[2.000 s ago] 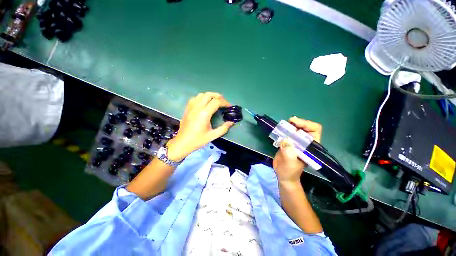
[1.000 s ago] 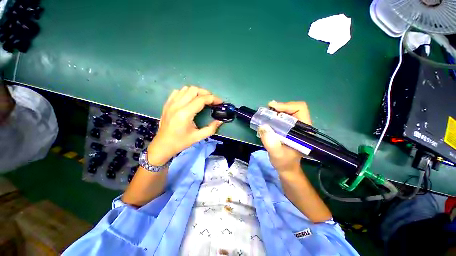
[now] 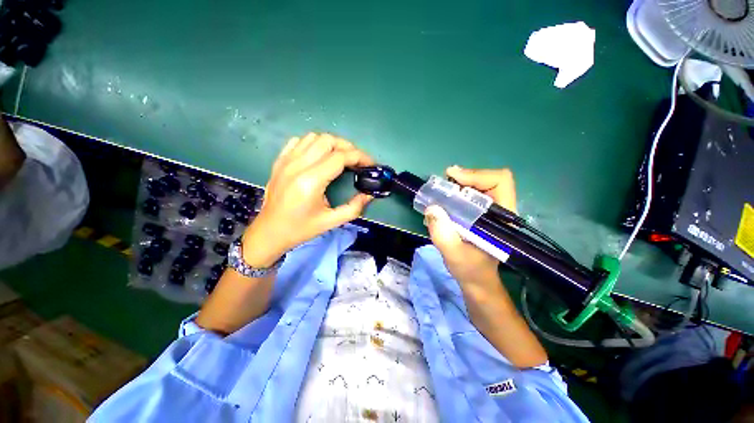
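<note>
My left hand [image 3: 310, 194] holds a glossy black plastic housing [image 3: 374, 180] between thumb and index finger, above the bench's front edge. My right hand [image 3: 471, 223] grips the black glue syringe [image 3: 537, 260] around its clear sleeve [image 3: 452, 201]. The syringe's front end is at the housing's right side; the needle tip is mostly hidden there, so I cannot tell exactly where it touches. The green adapter head [image 3: 597, 293] is on the syringe's rear end, at lower right.
A white wipe [image 3: 564, 49] lies on the green bench [image 3: 397, 74]. A blister tray [image 3: 186, 227] of black parts is below the edge at left. A black pile [image 3: 29, 31], fan [image 3: 711, 29], controller [image 3: 715, 190] and white cable [image 3: 659, 140] surround the area. A neighbour's sleeve [image 3: 45, 198] shows left.
The syringe's front has come up to the housing from the apart position two seconds ago. Both hands shifted slightly left, then stayed nearly still. The bench view has shifted.
</note>
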